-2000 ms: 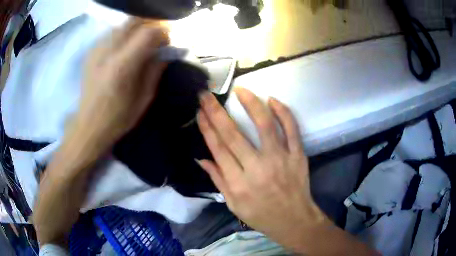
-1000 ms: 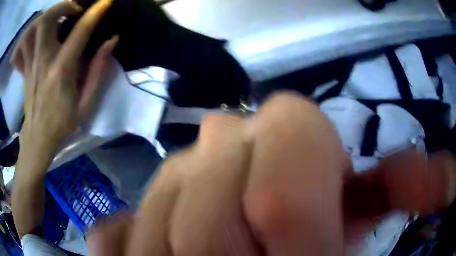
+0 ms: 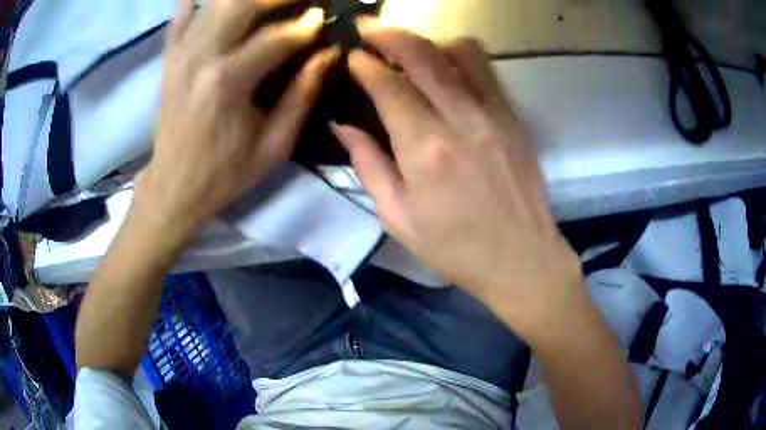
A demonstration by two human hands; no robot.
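Note:
A black fabric piece [image 3: 323,138] lies under my two hands at the lit machine spot, at top centre. A pale panel [image 3: 315,220] with a thin dark edge and a small white strip [image 3: 349,291] at its corner hangs from it over the table's front edge. My left hand [image 3: 222,101] holds the black fabric down from the left, fingers bent, tips near the presser foot [image 3: 340,18]. My right hand [image 3: 453,151] lies on it from the right, fingertips close to the left ones. The black fabric is mostly hidden by both hands.
Black-handled scissors [image 3: 699,92] lie on the table [image 3: 621,117] at upper right. Pale panels with black bands [image 3: 109,109] are at left. A blue plastic basket [image 3: 189,336] is below the table at left. Sewn pieces [image 3: 621,306] are heaped right of my lap.
My right hand has gone from close in front of the camera up to the machine. My left hand has moved right and the black fabric is back under the needle area.

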